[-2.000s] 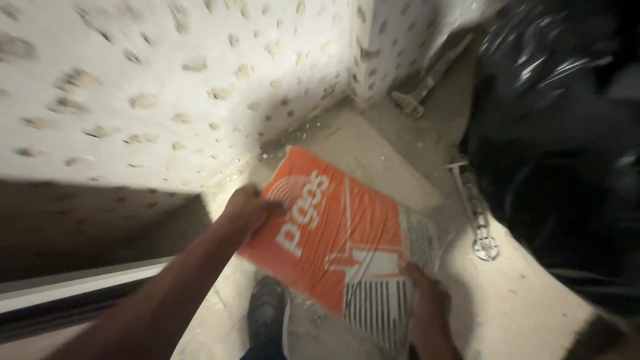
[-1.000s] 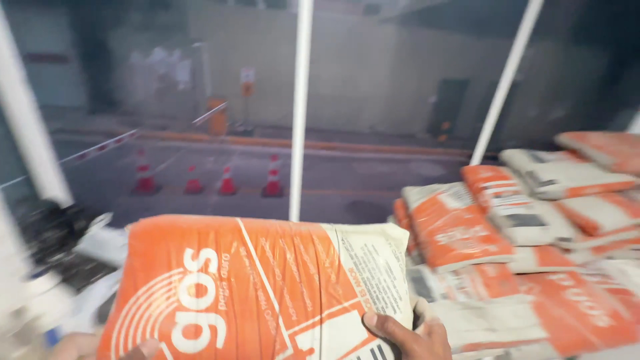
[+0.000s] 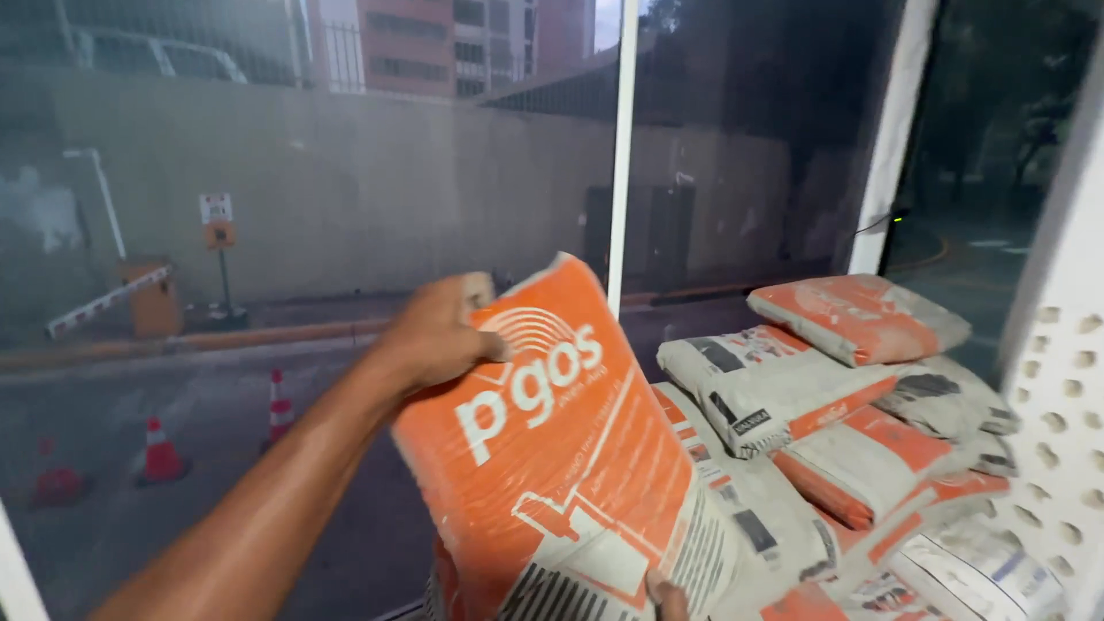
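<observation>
An orange and grey-white paper sack point(image 3: 552, 431) with printed writing stands tilted in front of me. My left hand point(image 3: 453, 332) grips its upper left edge, with the thumb over the front. Of my right hand point(image 3: 667, 595) only part of a finger or thumb shows, pressed on the lower front of the sack; the rest is hidden. Just right of the held sack lies a pile of similar sacks point(image 3: 802, 388), stacked several high, and its near edge is partly covered by the held one.
Behind the sacks stand glass panes with a white upright frame point(image 3: 623, 155). A white wall with pitted marks point(image 3: 1056, 431) rises at the right. Beyond the glass are a road, traffic cones point(image 3: 161, 453), a barrier arm point(image 3: 108, 302) and a concrete wall.
The sack, low over the floor two seconds ago, is now upright beside the pile. My left hand has come up to its upper edge. The view has swung from the floor to the windows.
</observation>
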